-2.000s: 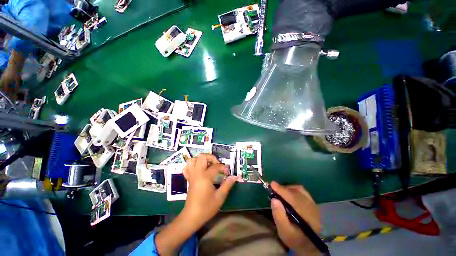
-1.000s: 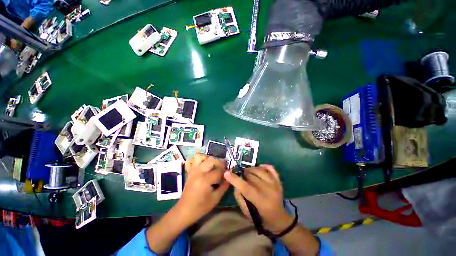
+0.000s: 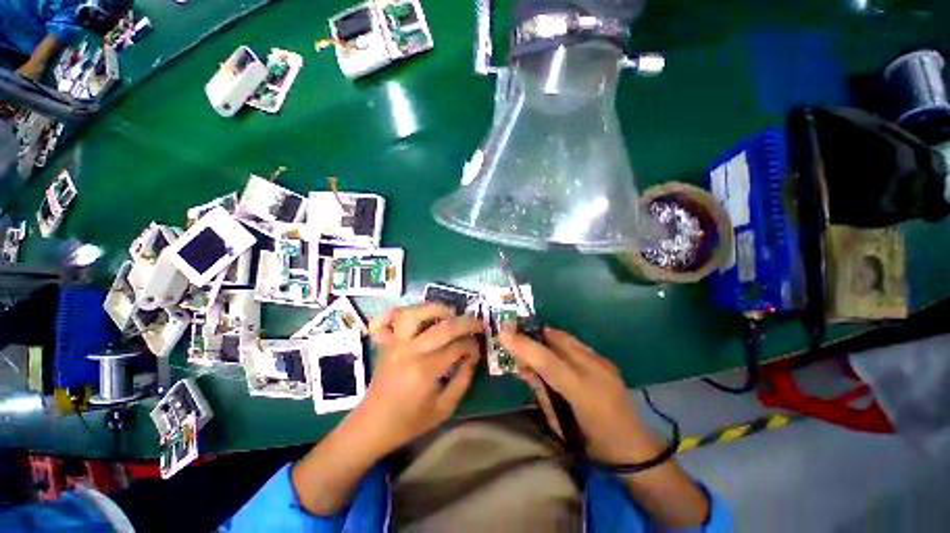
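Observation:
An opened white housing with a green circuit board [image 3: 502,356] lies in front of me, its dark display half [image 3: 450,298] to the left. My left hand [image 3: 425,359] is over the gap between the halves, fingers bent at the board half's left edge; whether it grips anything is hidden. My right hand [image 3: 583,385] holds the black soldering iron [image 3: 548,401] and its thumb and fingers are at the board half. The iron's thin metal tip points up and away, past the board's top edge.
Many opened white housings [image 3: 339,273] are piled left on the green mat. A clear fume hood [image 3: 563,156] hangs above and beyond my hands. A bowl of silver scraps [image 3: 719,234], a blue soldering station [image 3: 752,229] and a sponge tray [image 3: 867,276] stand right. Another worker's hand shows top left.
The iron's tip has swung from the board to pointing up and away. My right hand has moved in to the board half, which now sits slightly tilted. The whole view has shifted.

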